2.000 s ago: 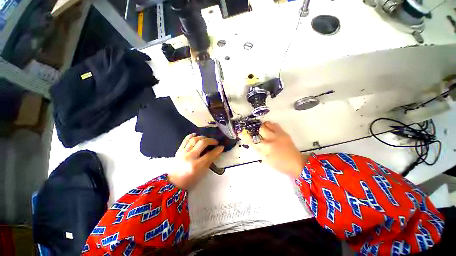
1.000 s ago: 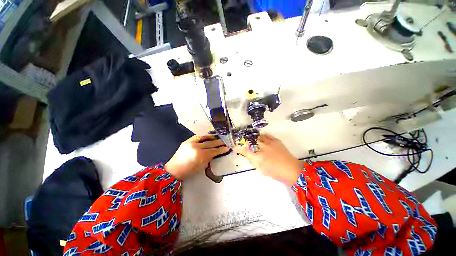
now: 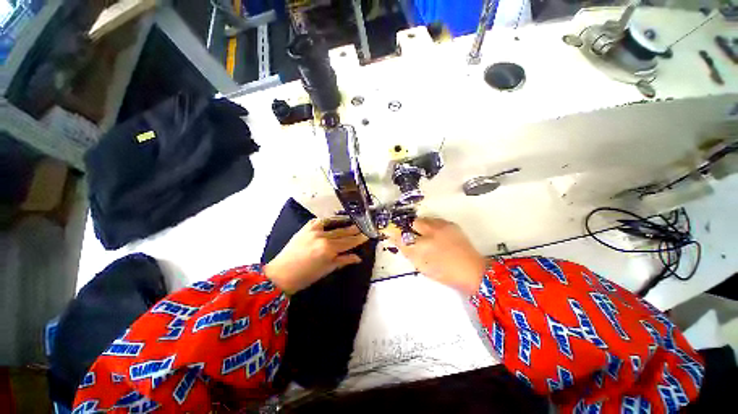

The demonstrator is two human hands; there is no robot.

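A black fabric piece (image 3: pixel 328 323) lies on the white machine bed, running from behind my left hand down towards the table's front edge. My left hand (image 3: pixel 314 252) presses on the cloth just left of the needle area, fingers towards the presser foot. My right hand (image 3: pixel 441 252) is just right of the needle, its fingertips close under the tension knobs (image 3: pixel 407 182). What those fingertips touch is hidden. The dark bar (image 3: pixel 348 166) beside the needle covers the stitching point, so the needle and presser foot are hard to make out.
A black panel pile (image 3: pixel 170 170) with a yellow sticker lies at upper left. Another dark pile (image 3: pixel 109 311) is at lower left, partly behind my sleeve. The cream machine body (image 3: pixel 566 137) spans the back and right. Black cord (image 3: pixel 647 238) lies at right. Metal shelving stands behind.
The black fabric has turned from lying left of my left hand to hanging down in front of it, towards the table's front edge. Both hands stay beside the needle.
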